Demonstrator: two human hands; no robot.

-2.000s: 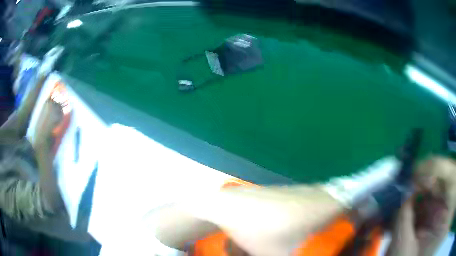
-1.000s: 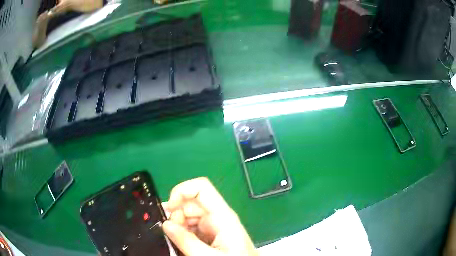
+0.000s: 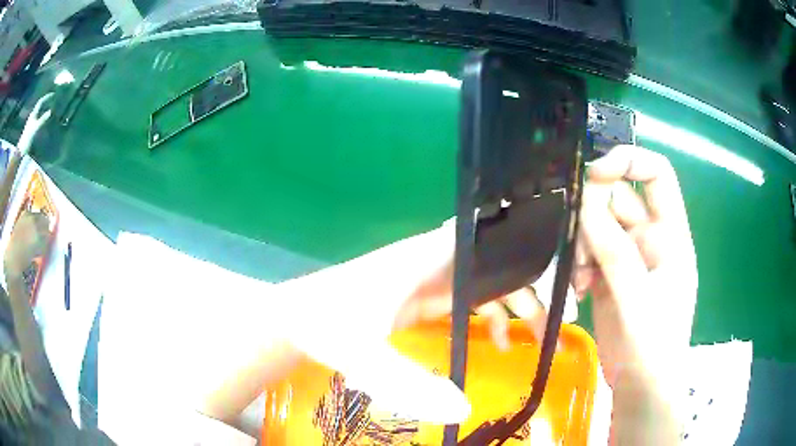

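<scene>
A dark phone housing (image 3: 524, 157) stands upright in front of me, its filled camera end up and its open window below. My left hand (image 3: 410, 348) holds it from the left, thumb at the lower left rail and fingers behind. My right hand (image 3: 641, 235) is at its right long edge, thumb and index fingertips close together there. Whether a small part is between those fingertips cannot be told. Below, an orange tray (image 3: 567, 383) holds a loose heap of tiny slim dark sticks (image 3: 345, 414).
A white sheet (image 3: 174, 322) lies under the tray, with tiny dark specks at its right. More housings (image 3: 218, 94) lie on the green belt (image 3: 340, 148). Stacked black trays (image 3: 419, 35) stand beyond. At far left, another person's hand (image 3: 28, 239) is over an orange tray.
The view has swung left and down. The housing has come from the lower left to upright in the middle. My left hand and the orange tray are now visible; my right hand is still at the housing's edge.
</scene>
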